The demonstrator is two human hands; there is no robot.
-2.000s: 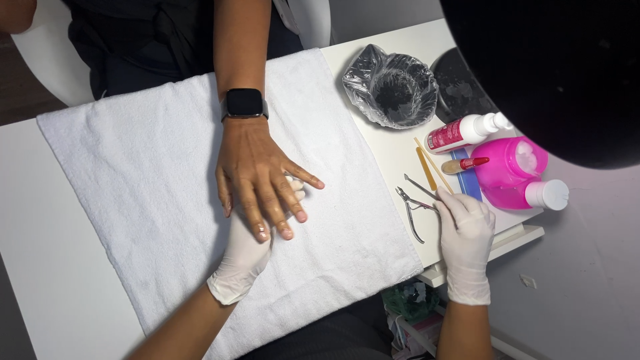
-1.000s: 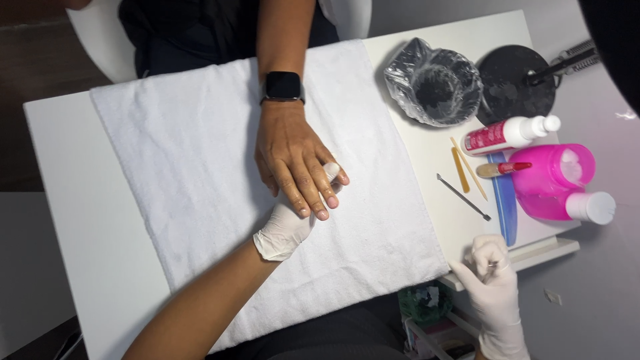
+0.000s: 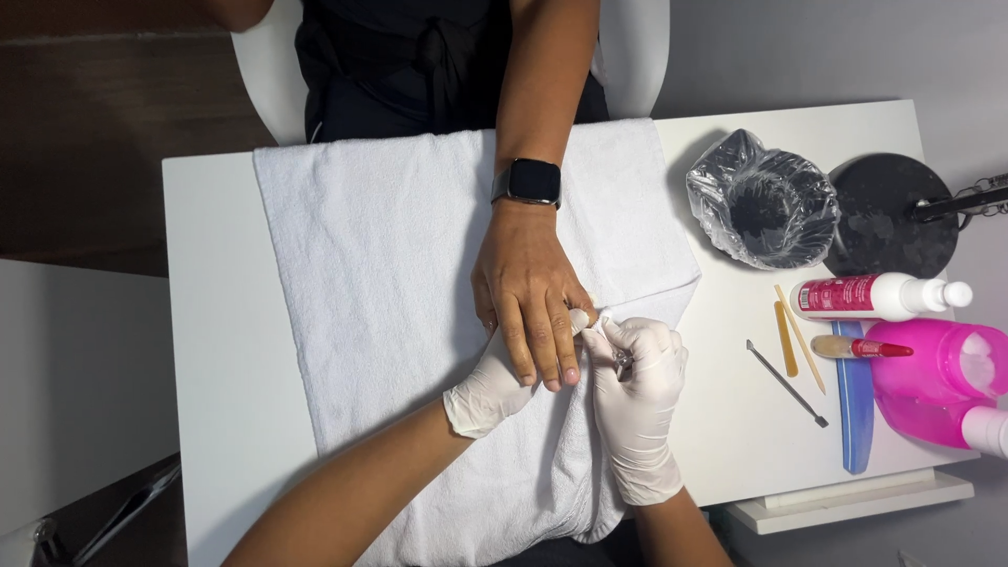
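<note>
My left hand [image 3: 500,378], in a white glove, is under the fingers of another person's hand [image 3: 528,268] and holds its outer finger. That hand lies palm down and wears a smartwatch [image 3: 534,181] on the wrist. My right hand [image 3: 642,378], also gloved, pinches a fold of the white towel [image 3: 378,260] against that finger's tip. A small metal tool [image 3: 622,360], probably the cuticle nipper, shows inside my right hand, mostly hidden by the fingers. A double-ended metal cuticle pusher [image 3: 787,384] lies on the white table [image 3: 724,465] to the right.
On the table's right side are a plastic-lined bowl [image 3: 760,209], a black lamp base [image 3: 890,216], a white pump bottle [image 3: 890,297], wooden sticks [image 3: 801,339], a blue nail file [image 3: 856,417], a red-capped tube [image 3: 858,346] and a pink bottle [image 3: 913,378]. The other person sits across the table.
My right hand has moved from the table's right edge onto the towel beside the other person's fingers, and the towel is now bunched there. The pusher and nipper were near that hand two seconds ago.
</note>
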